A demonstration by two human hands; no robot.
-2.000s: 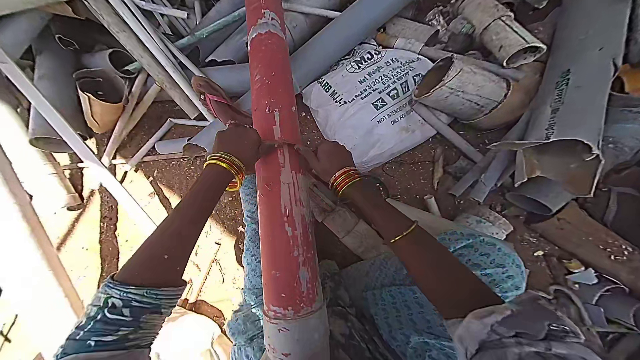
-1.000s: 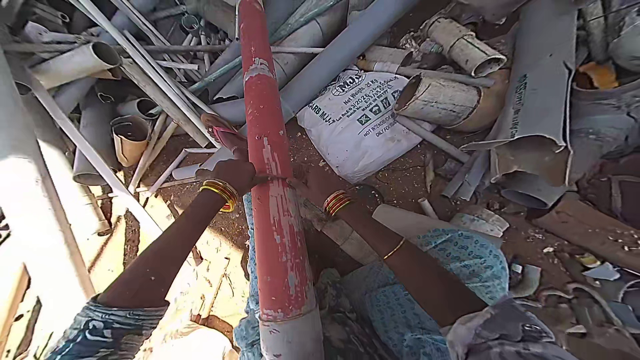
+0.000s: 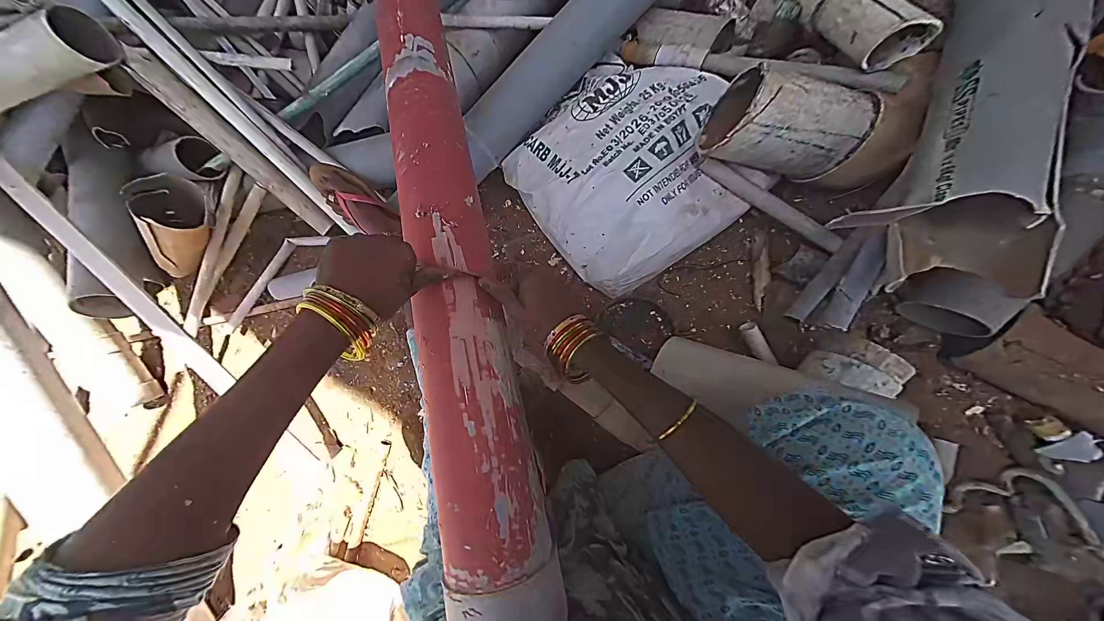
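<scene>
A long pipe [image 3: 466, 371] with worn red paint and grey scraped patches runs up the middle of the view, its grey lower end near my lap. My left hand [image 3: 371, 272] is closed at the pipe's left side and my right hand [image 3: 548, 302] at its right side. Between them a thin, narrow blade or strip [image 3: 461, 274] lies across the top of the pipe, one end in each fist. What exactly it is cannot be told. Bangles circle both wrists.
Grey pipes [image 3: 561, 78] and thin white pipes [image 3: 216, 95] lie piled ahead. A printed white sack [image 3: 630, 164] lies beyond my right hand. Broken wide pipes [image 3: 975, 224] are at the right, cut pipe ends [image 3: 172, 216] at the left. A sandal [image 3: 354, 194] shows beside the red pipe.
</scene>
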